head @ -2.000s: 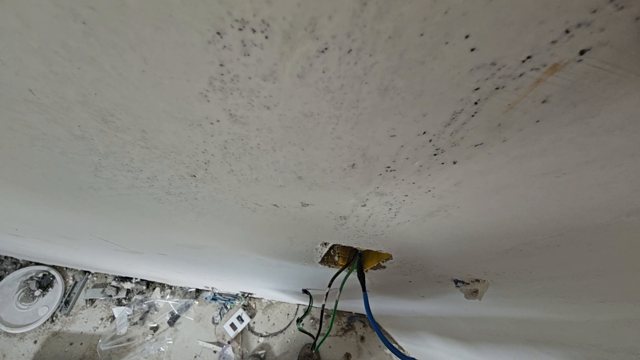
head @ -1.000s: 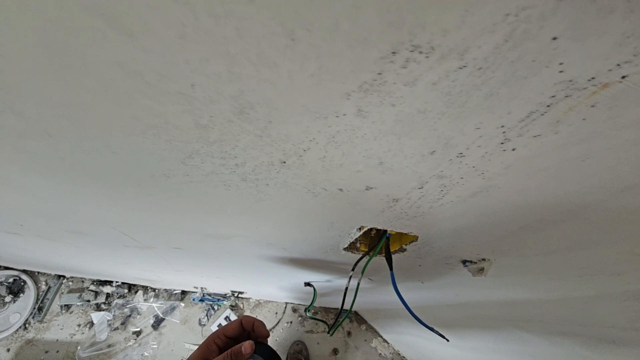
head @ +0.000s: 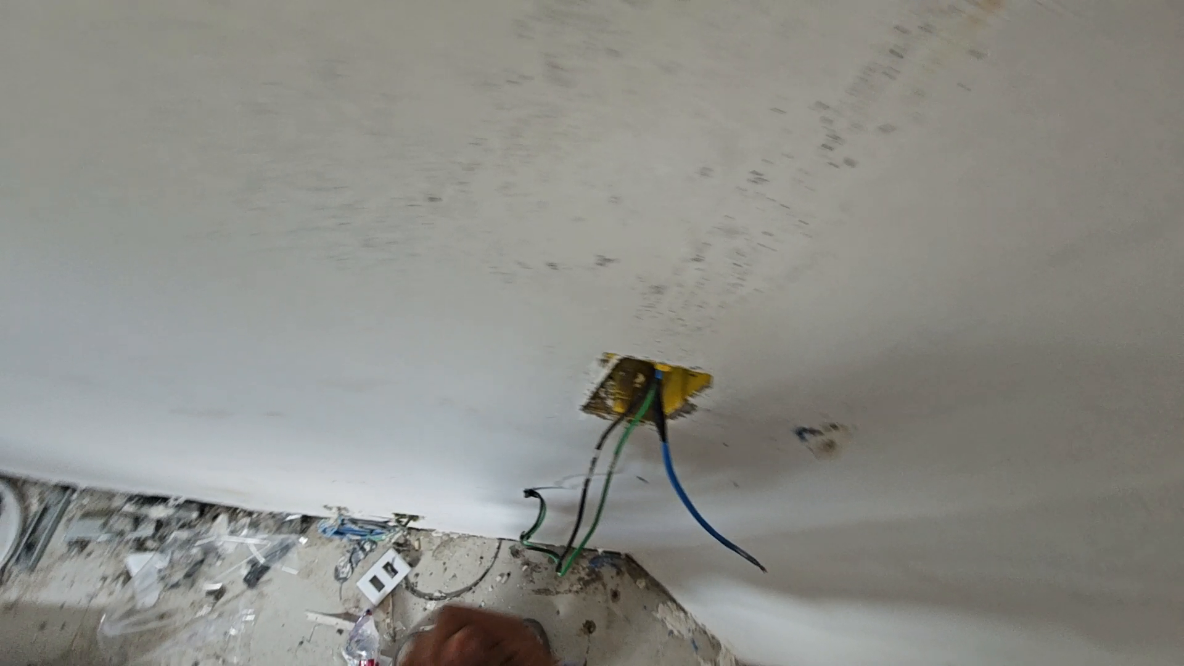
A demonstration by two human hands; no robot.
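At the bottom edge, my left hand shows only as blurred, bent knuckles; whether it holds anything cannot be told. My right hand is out of view. Above and to the right of the visible hand, a yellow electrical box is recessed in a rough-edged hole in the white wall. Out of it hang a blue wire with a dark free end and green and black wires. The green and black wires loop down near the wall's foot and curl up to the left. No hand touches them.
A white faceplate with two dark openings lies on the dirty floor. Plastic scraps and debris, a blue wire bundle and part of a round white lid or container lie leftward. A small damaged patch marks the wall.
Two seconds ago no hand was in view. One second ago a hand with a dark object showed at the bottom; now it is farther right and lower, and the object cannot be made out.
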